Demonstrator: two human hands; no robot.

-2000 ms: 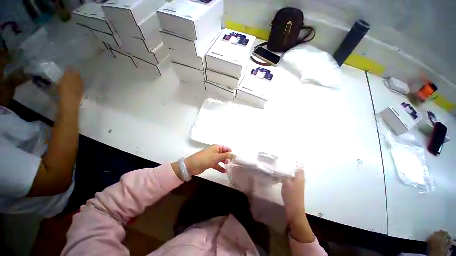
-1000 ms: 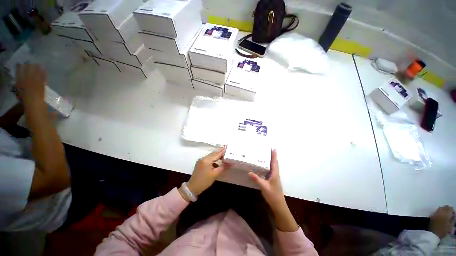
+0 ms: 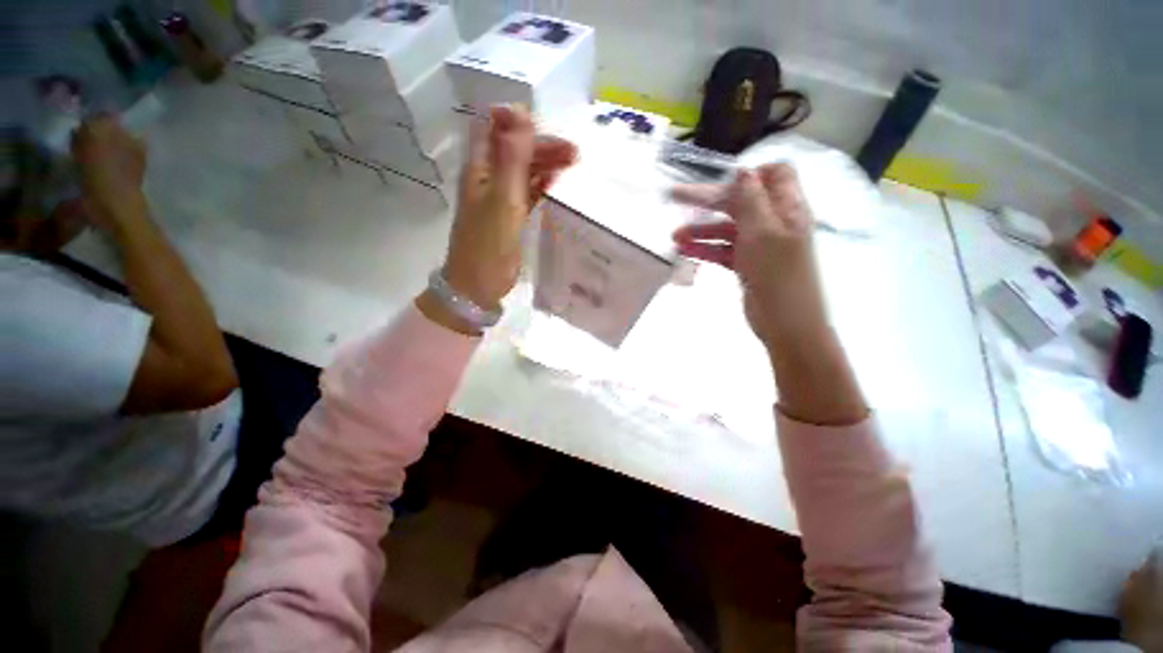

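A white retail box [image 3: 593, 274] is tilted between my hands, its front face towards me, with clear film [image 3: 695, 160] showing above its right side. My left hand [image 3: 491, 211] is at the box's upper left, fingers raised and blurred, apparently on the film. My right hand [image 3: 772, 236] is at the upper right, its fingers closed on the film near the box's corner. Below the box lies a glossy pile of flat clear bags [image 3: 574, 357], partly lost in glare. Whether the box's base touches the pile cannot be told.
White box stacks [image 3: 383, 70] stand at the back left. By the wall are a dark pouch [image 3: 740, 100], a white plastic bundle [image 3: 823, 191] and a dark cylinder [image 3: 899, 125]. At right are a box [image 3: 1031, 306], bags [image 3: 1071, 421] and a phone [image 3: 1130, 355]. A co-worker's arm [image 3: 166, 287] is at left.
Both hands have risen and moved forward from the table's front edge. The box has gone from lying low between them to tilted with its front face showing. Film now shows near my right fingers.
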